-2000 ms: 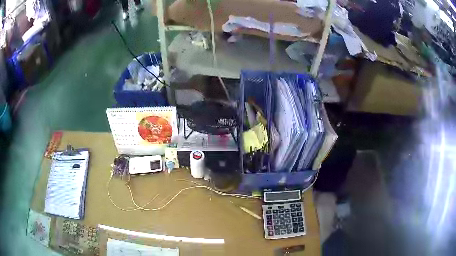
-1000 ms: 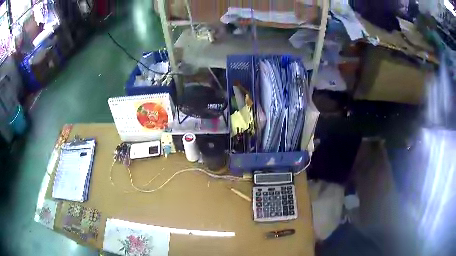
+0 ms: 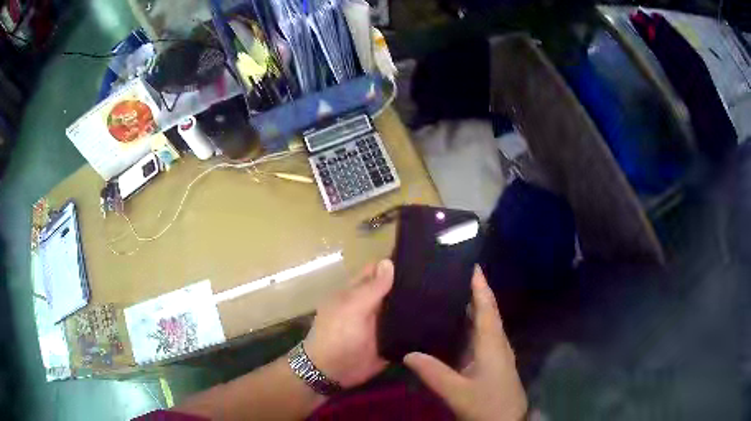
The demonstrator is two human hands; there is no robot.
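Note:
A dark smartphone (image 3: 430,288) is held upright in both hands over the desk's near right corner. Its screen looks dark with a white reflection near the top. My left hand (image 3: 352,321), with a metal watch at the wrist, grips its left side. My right hand (image 3: 486,362) holds its lower right side, the thumb at the bottom edge. The phone's top partly covers a small dark tool (image 3: 379,220) on the desk. A silver-grey calculator (image 3: 354,164) lies just beyond.
On the desk (image 3: 247,222) are a yellowish pencil (image 3: 293,177), a looped white cable (image 3: 186,191), a floral sheet (image 3: 174,322), a clipboard (image 3: 62,265), a calendar (image 3: 115,125), a white device (image 3: 137,176) and a blue file organizer (image 3: 317,111). A blue bundle (image 3: 531,230) is right of the desk.
Both hands have come into view, holding the phone. The view has turned, so the desk and its items show tilted and further up and left.

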